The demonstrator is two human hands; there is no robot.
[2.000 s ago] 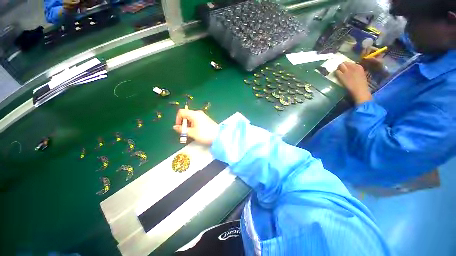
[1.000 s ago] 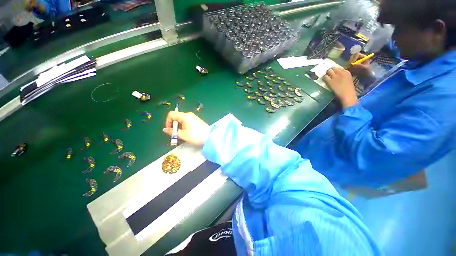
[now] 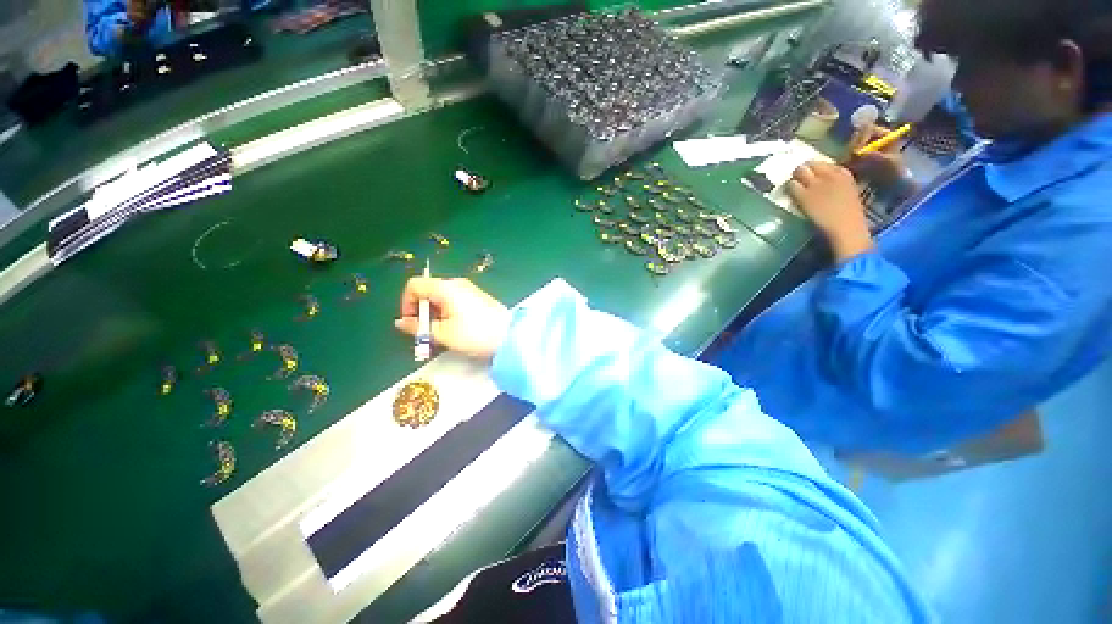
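My right hand [image 3: 449,317] holds a slim white pointed tool [image 3: 423,319] upright between thumb and fingers, its tip pointing away from me, near the nearest curved parts. Too small to tell if the tip touches anything. Small curved circuit assemblies [image 3: 278,424] with yellow spots lie in loose rows beyond and left of the mat. A round cluster of gold-coloured pieces [image 3: 416,404] lies on the pale work mat [image 3: 262,533], beside its wide black strip. My left hand is not in view; a bit of blue shows at the bottom left edge.
Separate small units [image 3: 315,250] lie singly farther out on the green bench. Paper strips [image 3: 146,195] lie by the rail. A tall tray stack [image 3: 604,92] stands at the back, with more curved parts [image 3: 659,219] before it. A neighbouring person in blue sits close at right, holding a yellow tool.
The view has shifted slightly. The separate units and faint pale outlines have slid left and nearer, relative to the curved parts. My right hand stays in nearly the same place with the tool.
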